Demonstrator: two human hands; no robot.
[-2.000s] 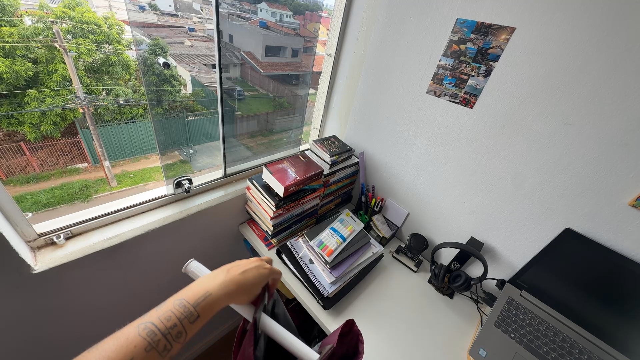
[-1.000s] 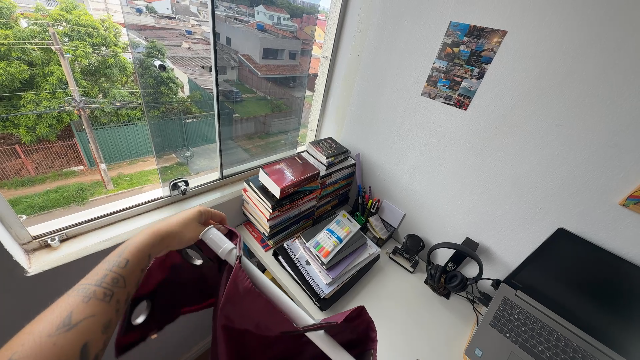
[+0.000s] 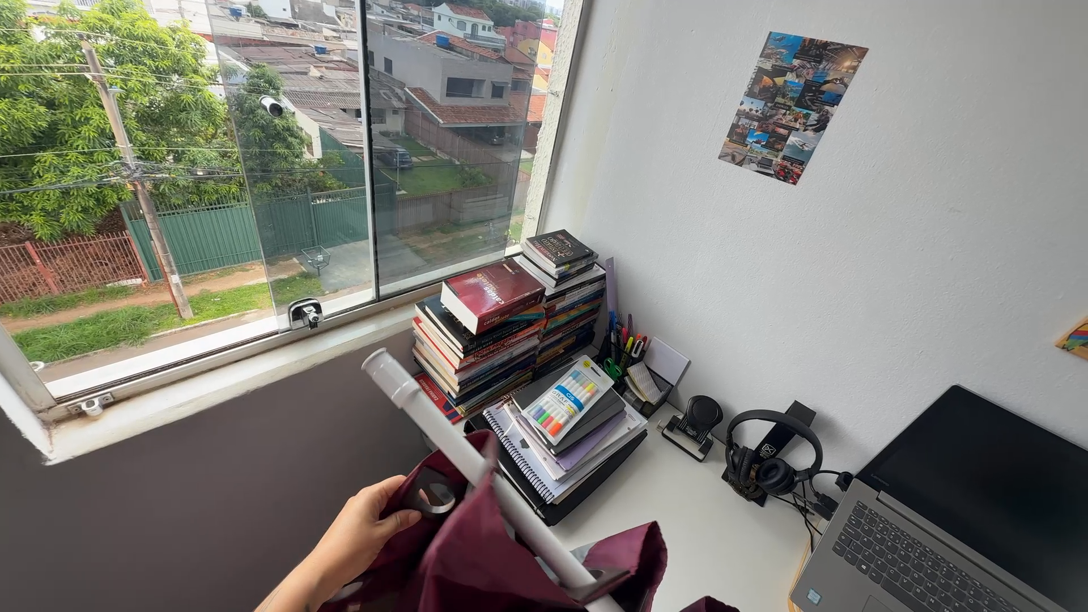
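Observation:
My left hand (image 3: 365, 527), low in the centre-left, pinches the edge of a maroon curtain (image 3: 463, 552) beside one of its metal grommets (image 3: 435, 493). A white curtain rod (image 3: 476, 467) runs diagonally from its capped upper-left end down to the bottom edge. Part of the curtain is threaded on the rod, and another grommet (image 3: 599, 585) surrounds it lower down. The grommet by my fingers lies left of the rod, off it as far as I can tell. My right hand is out of view, and what supports the rod is hidden.
Behind the rod stand stacked books (image 3: 480, 340), spiral notebooks (image 3: 544, 459) and a pack of highlighters (image 3: 568, 399) on a white desk (image 3: 671, 510). Further right are a hole punch (image 3: 693, 425), headphones (image 3: 773, 450) on a stand and an open laptop (image 3: 935, 527). The window sill (image 3: 255, 374) is at left.
My left hand has left the rod's upper end, where it was a second ago, and moved down to the curtain's edge. The rod's capped end now shows uncovered.

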